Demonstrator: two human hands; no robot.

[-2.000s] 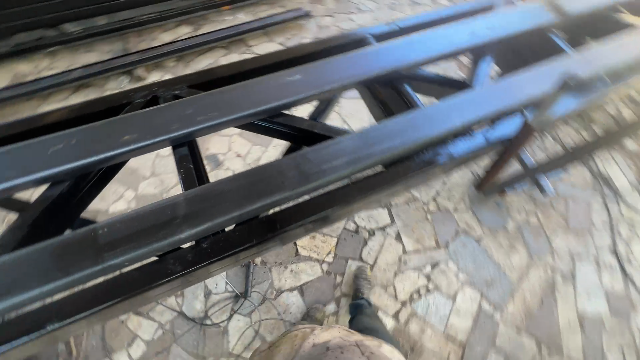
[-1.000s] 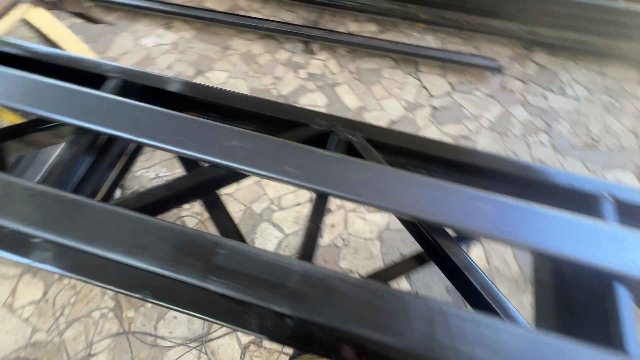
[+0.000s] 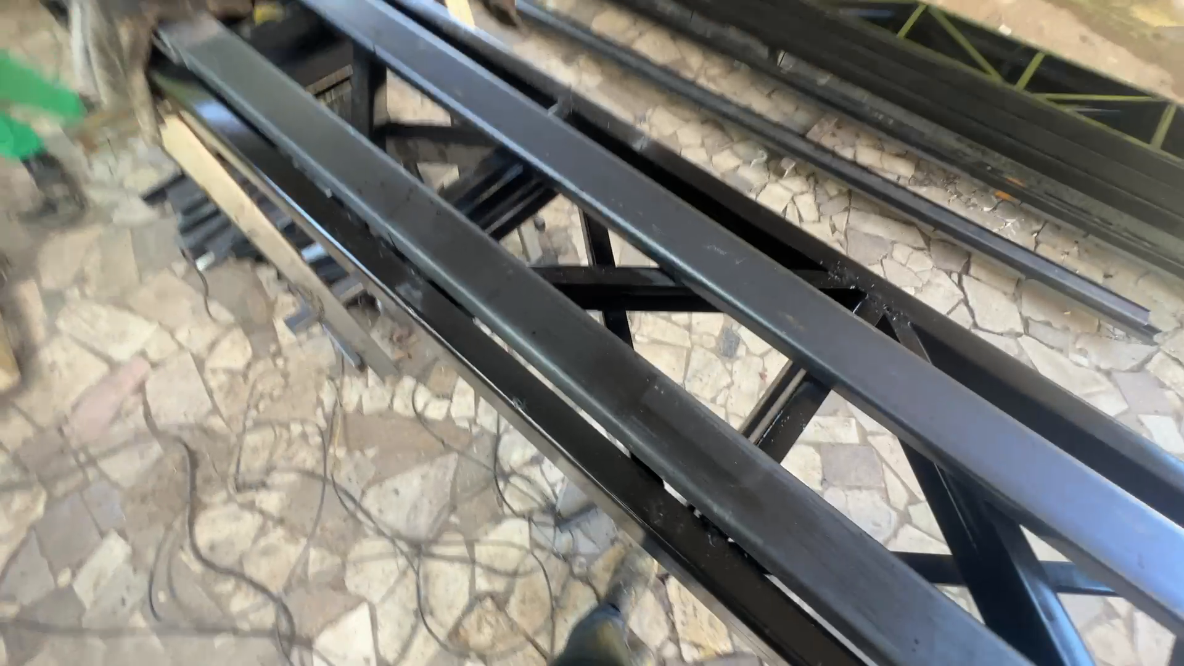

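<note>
Neither my left hand nor my right hand shows in the head view. Long black steel beams lie side by side, running from the upper left to the lower right. The nearer beam (image 3: 592, 361) is flat-topped with a slight sheen, and another beam (image 3: 740, 277) runs beside it. Between and beneath them are black diagonal steel braces (image 3: 629, 289), joined like a truss. My foot and lower leg (image 3: 601, 629) show at the bottom edge, close to the near beam. What my hands hold or touch is out of view.
Thin cables (image 3: 416, 546) lie loosely over the stone-paved floor (image 3: 388, 472). A pale bar (image 3: 268, 240) slants down beside short dark metal pieces (image 3: 208, 222). Another black bar (image 3: 971, 227) lies on the floor beyond the beams. A blurred green object (image 3: 32, 102) is at the far left.
The view has swung considerably. The beams now slope down toward the right, and the floor with cables at the left has come into view. No hand shows in any frame.
</note>
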